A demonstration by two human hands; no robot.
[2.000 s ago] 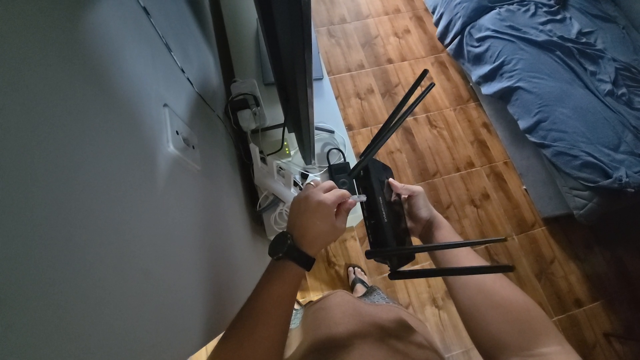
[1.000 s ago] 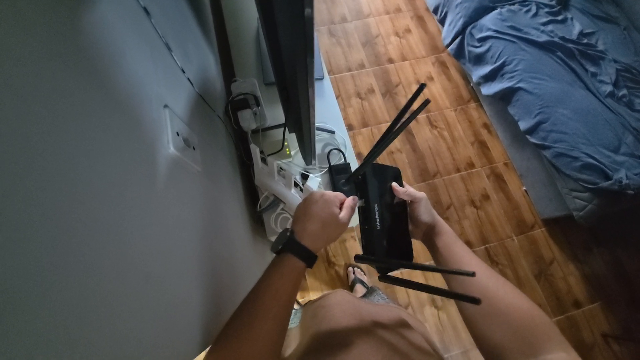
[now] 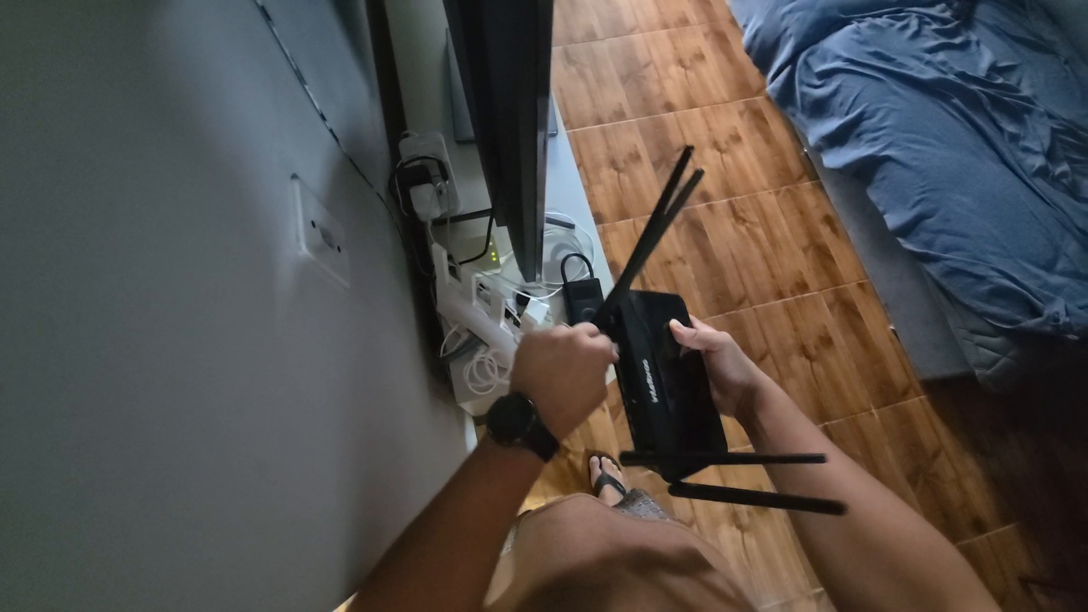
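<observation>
A black Wi-Fi router (image 3: pixel 671 382) with several antennas is tilted in front of me, its top side toward the right. My right hand (image 3: pixel 718 357) grips its right edge, thumb on the top face. At the router's left edge is my left hand (image 3: pixel 565 374), with a black watch (image 3: pixel 514 418) on the wrist. Its fingers are curled close to the router's rear side; a small pale bit shows at the fingertips, and I cannot tell what it is. Two antennas (image 3: pixel 650 234) point up and away, two others (image 3: pixel 748 459) reach right across my right forearm.
A white cabinet top (image 3: pixel 574 187) carries a television (image 3: pixel 510 127) seen edge-on, a white power strip (image 3: pixel 480 319) with plugs, coiled white cables (image 3: pixel 486 370) and a black box with a cable (image 3: pixel 582 297). A wall socket (image 3: pixel 321 234) is at left, a bed with blue bedding (image 3: pixel 935 153) at right.
The router has turned so that more of its top face shows. A pale plug-like piece seen at my left fingertips two seconds ago is now mostly hidden between hand and router.
</observation>
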